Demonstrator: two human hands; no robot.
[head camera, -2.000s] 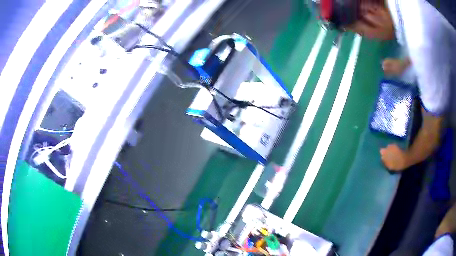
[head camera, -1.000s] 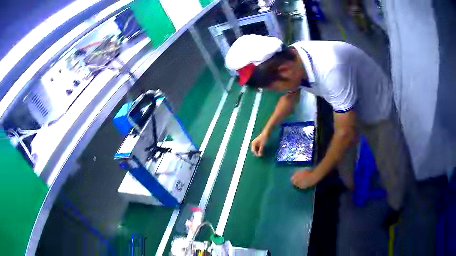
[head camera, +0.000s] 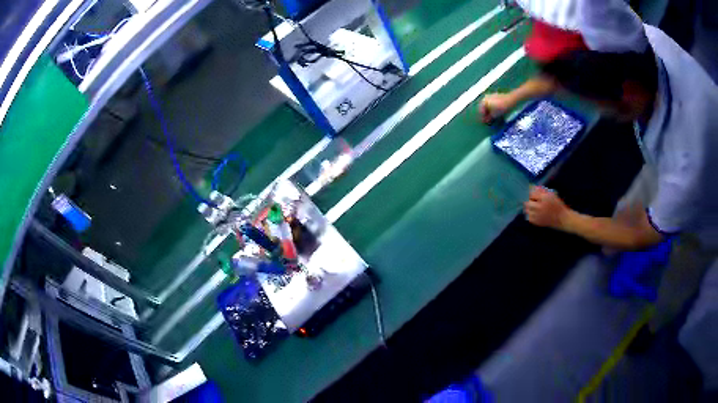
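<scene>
Neither of my hands is in the picture. Nearest in front stands a small dispensing machine with a shiny silver top plate (head camera: 327, 271) and dark front edge. A red-filled syringe (head camera: 286, 242) and a green cap (head camera: 275, 213) show above the plate, somewhat blurred. A blue parts tray (head camera: 253, 319) with dark small parts lies against the machine's left side. Silvery round fittings (head camera: 220, 206) with a blue hose sit behind it. The spindle cannot be made out clearly.
The green bench (head camera: 409, 228) has white rails. Across it, a person (head camera: 689, 126) in a white shirt and cap leans over a blue tray of silvery parts (head camera: 540, 137), fists beside it. A blue-and-white frame (head camera: 346, 71) with black cables stands behind. A clear plastic box (head camera: 331, 167) lies behind the machine.
The view has swung, so the dispensing machine and its parts tray now show fully. The person and the blue-and-white frame have shifted up and to the right in the picture.
</scene>
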